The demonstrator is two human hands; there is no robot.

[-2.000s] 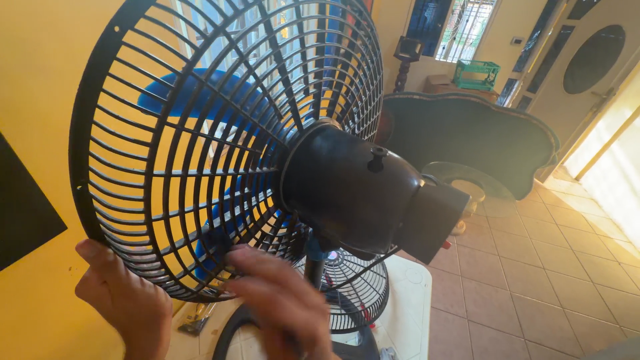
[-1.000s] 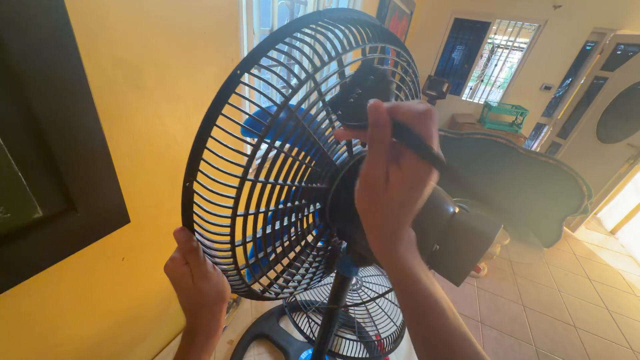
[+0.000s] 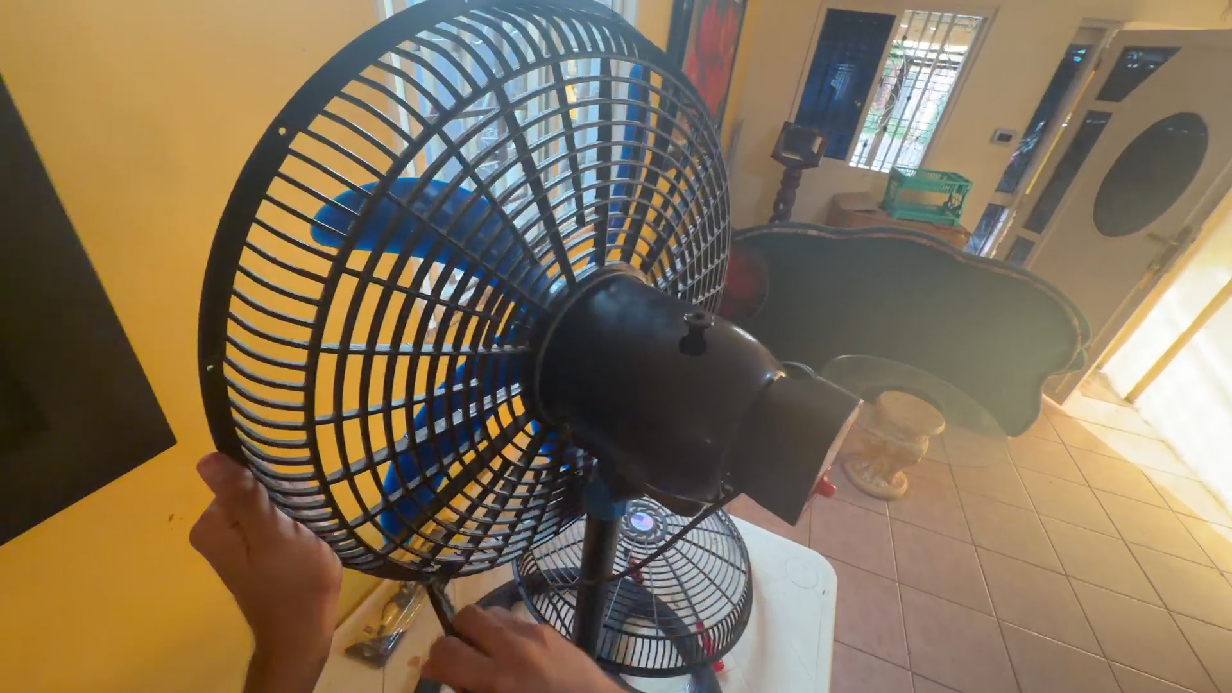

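A black fan's rear grille (image 3: 322, 356) faces me, tilted, with blue blades (image 3: 423, 221) visible through its bars. The black motor housing (image 3: 645, 375) sits at its centre, on a dark pole (image 3: 597, 577). My left hand (image 3: 269, 568) grips the grille's lower left rim. Low in the view, my right hand (image 3: 510, 654) pinches a thin dark piece (image 3: 441, 604) that meets the bottom of the rim; its kind cannot be told. A separate round grille (image 3: 640, 597) with a badge at its centre lies below, behind the pole.
The white table (image 3: 808, 597) lies beneath, with a clear plastic packet (image 3: 385, 626) on its left. The yellow wall (image 3: 125, 192) is close on the left. Beyond are a dark sofa (image 3: 914, 289), a glass-topped pedestal table (image 3: 895, 433) and a green crate (image 3: 926, 195).
My right hand has moved from in front of the motor housing, where it held a dark object, down to the grille's bottom rim. My left hand stays on the rim.
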